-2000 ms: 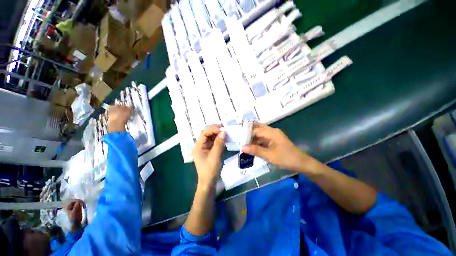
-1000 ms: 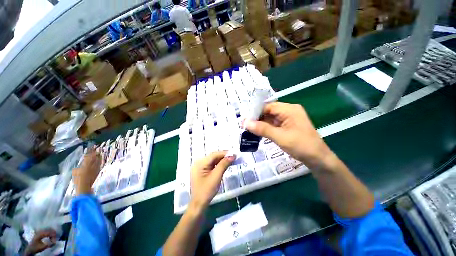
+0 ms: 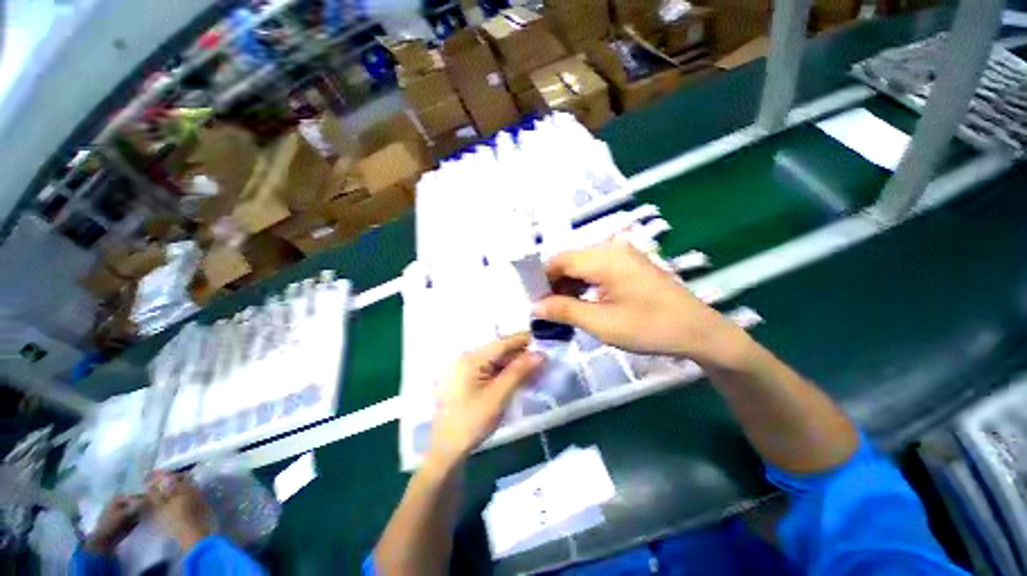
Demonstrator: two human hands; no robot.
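Note:
My right hand (image 3: 631, 298) is shut on a smartwatch (image 3: 552, 329), its black face pointing down and a white strip (image 3: 529, 278) standing above it. My left hand (image 3: 484, 394) is just below and left of the watch, thumb and forefinger close together near the lower edge of the black face; blur hides whether they grip anything. Both hands are over a white tray (image 3: 586, 407) of wrapped watches in close rows, with grey-blue ends towards me. Some strap ends stick out past its right edge.
White printed sheets (image 3: 546, 501) lie on the green bench before me, and a small white slip (image 3: 295, 477) lies left. Another person's hands (image 3: 169, 506) are by crumpled clear plastic (image 3: 237, 506) and another tray (image 3: 259, 371). A metal post (image 3: 935, 124) and rails stand right.
My right hand has lowered the watch, and its face is now close to my left fingertips. The neighbour's hand has left the left tray for the clear plastic. The view has shifted slightly.

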